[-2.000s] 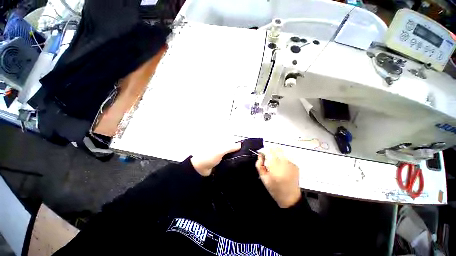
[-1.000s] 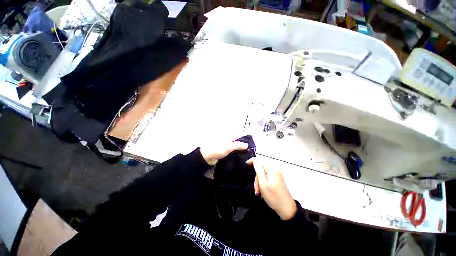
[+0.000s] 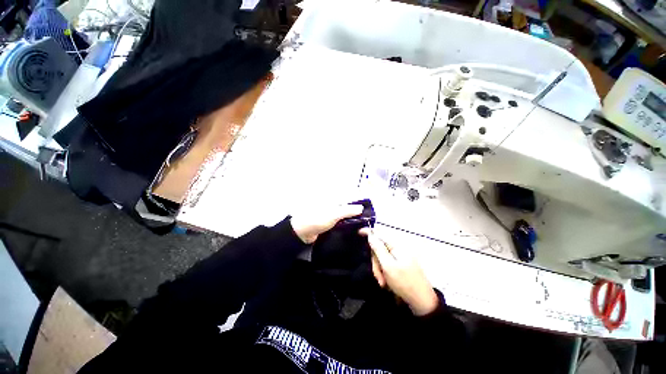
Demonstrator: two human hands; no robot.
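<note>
A black garment piece [image 3: 342,252] hangs over my lap at the table's front edge, and its upper end shows a purplish glare. My left hand [image 3: 321,221] grips this end from the left, thumb on top. My right hand [image 3: 396,272] is just right of it, fingertips at the cloth's edge; whether it pinches the cloth or a thread is too small to tell. The presser foot and needle [image 3: 404,182] stand above and to the right of the cloth, apart from it.
The white machine head [image 3: 540,157] fills the right. Dark thread snips [image 3: 523,241] lie under its arm. Red scissors [image 3: 608,304] lie at the right table edge. A black cloth heap [image 3: 153,95] is at the left. A white trough [image 3: 350,33] runs behind the machine.
The view has shifted, so the machine sits lower and further right. Since two seconds ago, my right hand has moved from on top of the cloth's end to its right side, lower down.
</note>
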